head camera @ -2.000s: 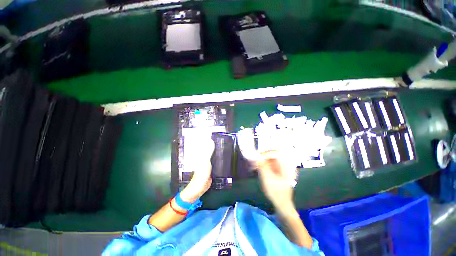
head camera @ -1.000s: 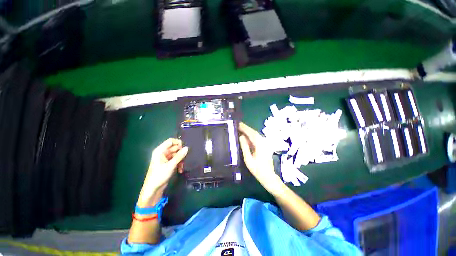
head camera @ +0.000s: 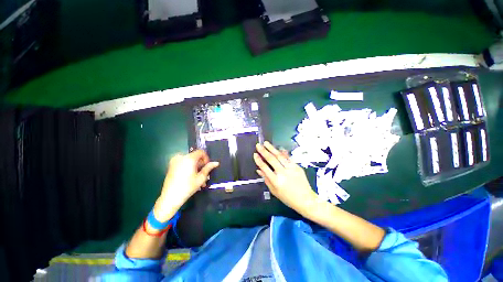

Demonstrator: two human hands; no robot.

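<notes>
An open tablet unit [head camera: 237,202] lies on the bench mat in front of me, its speckled mainboard [head camera: 223,117] at the far end. A black twin-panel battery pack [head camera: 246,157] lies in its bay, with a bright seam down the middle and white edges of the bay above and below. My left hand [head camera: 185,177] is at the battery's left edge, fingers curled and fingertips on or close to it. My right hand [head camera: 284,177] lies with fingers extended on the battery's right edge. Whether either hand grips the battery is hidden.
A pile of white release liners [head camera: 347,140] lies right of the tablet. A clear battery tray [head camera: 447,175] is farther right, above a blue bin [head camera: 466,220]. Black tablet units are stacked [head camera: 55,176] at left. Beyond the white rail [head camera: 231,80], two tablet units [head camera: 289,27] sit on the green conveyor [head camera: 220,55].
The battery, earlier beside the bay and then over it, now sits squarely in the bay. Both hands have come to its side edges. The view has shifted, with the conveyor units now nearer the top edge.
</notes>
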